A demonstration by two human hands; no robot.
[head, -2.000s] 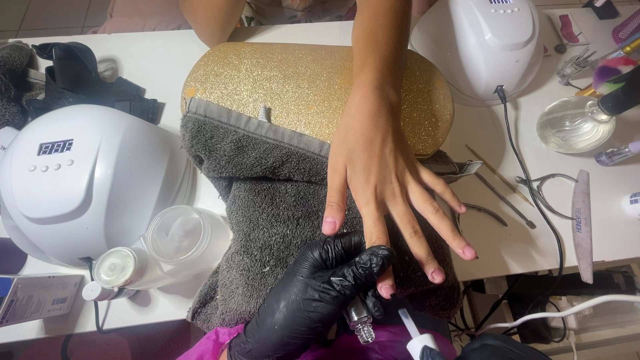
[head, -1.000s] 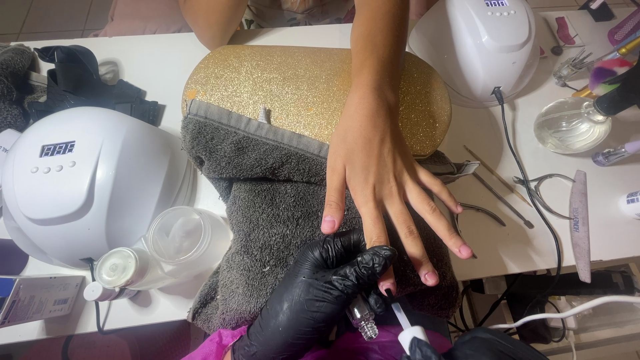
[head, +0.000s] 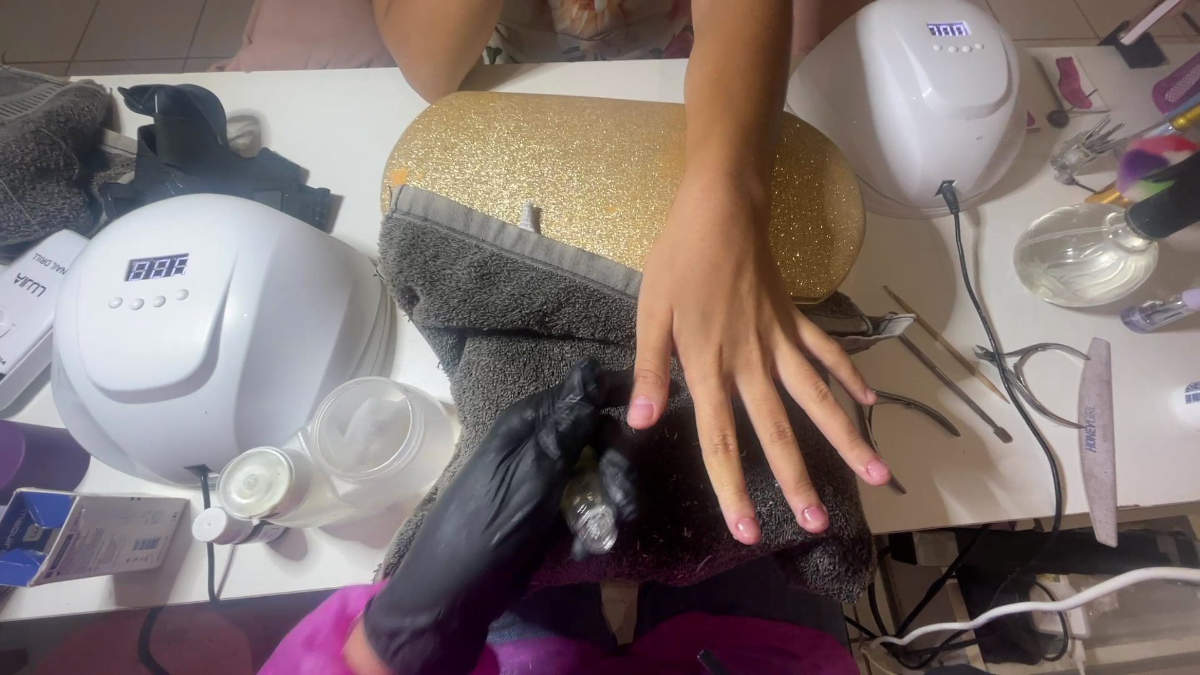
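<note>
My left hand point(head: 511, 497), in a black glove, holds a small clear glass bottle point(head: 591, 514) tilted, its neck pointing down. It is apart from the other person's hand point(head: 736, 347), which lies palm down, fingers spread, over a dark grey towel point(head: 525, 375). That person's wrist rests on a gold glitter hand cushion point(head: 562, 150), partly covered by the towel. My right hand is out of view; just the tip of a dark thin object point(head: 714, 662) shows at the bottom edge.
White nail lamps point(head: 216, 328) point(head: 919, 103) stand on both sides. Near the left lamp are clear plastic jars point(head: 366, 431) and a small box point(head: 103, 539). At right lie a nail file point(head: 1097, 441), cuticle nippers point(head: 1041, 375), metal and wooden sticks, a black cable point(head: 984, 328) and a round glass bottle point(head: 1087, 253).
My left hand has let go of the other person's finger and moved left with the bottle. My right hand, with its white-handled brush, has left the view.
</note>
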